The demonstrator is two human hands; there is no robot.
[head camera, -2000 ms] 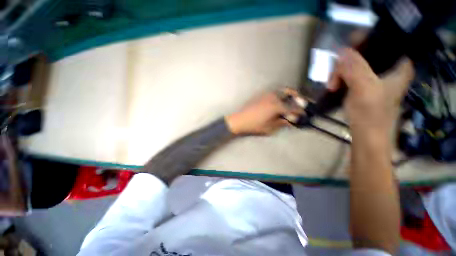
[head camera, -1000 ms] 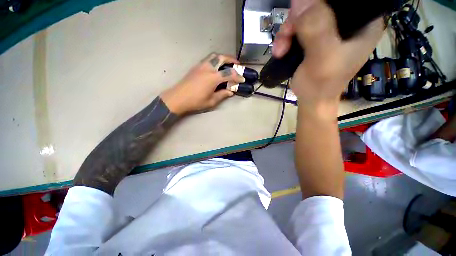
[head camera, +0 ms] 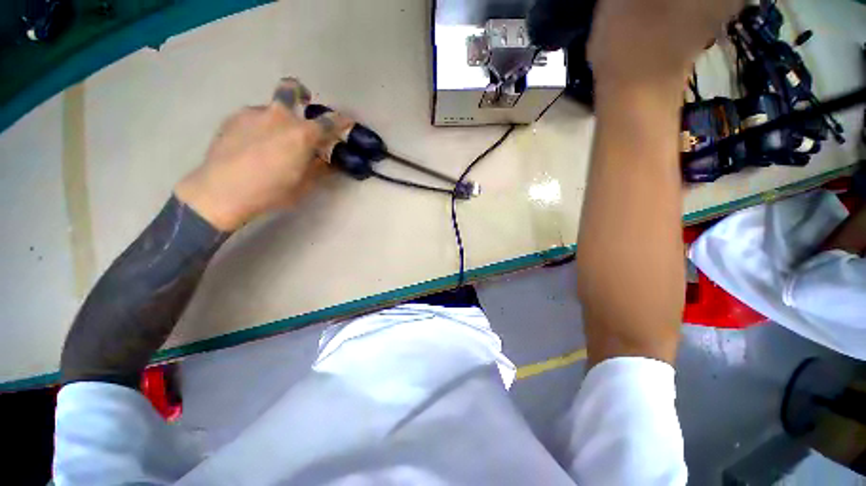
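My left hand (head camera: 271,147), blurred, is closed on two small black corded devices (head camera: 357,152) lying side by side at centre left. Their short cables run right to cable plugs (head camera: 465,190) on the bench. My right hand (head camera: 655,33) is at the top edge, partly cut off, around the black electric screwdriver (head camera: 560,28), which is mostly hidden by the hand and cut off by the frame. The screwdriver is beside the silver-grey screw feeder (head camera: 498,71). The bit cannot be made out clearly.
A pile of waiting black devices (head camera: 750,123) with tangled cables lies right of the feeder. A thin feeder power cord (head camera: 458,237) crosses the bench (head camera: 237,285) to its front edge. Another person's white sleeve (head camera: 774,266) is at the right, near a red stool (head camera: 717,304). The green conveyor (head camera: 95,43) is top left.
My left hand has moved left with the two devices, away from the feeder. My right hand and the screwdriver have moved up and right, off the devices, uncovering the feeder front.
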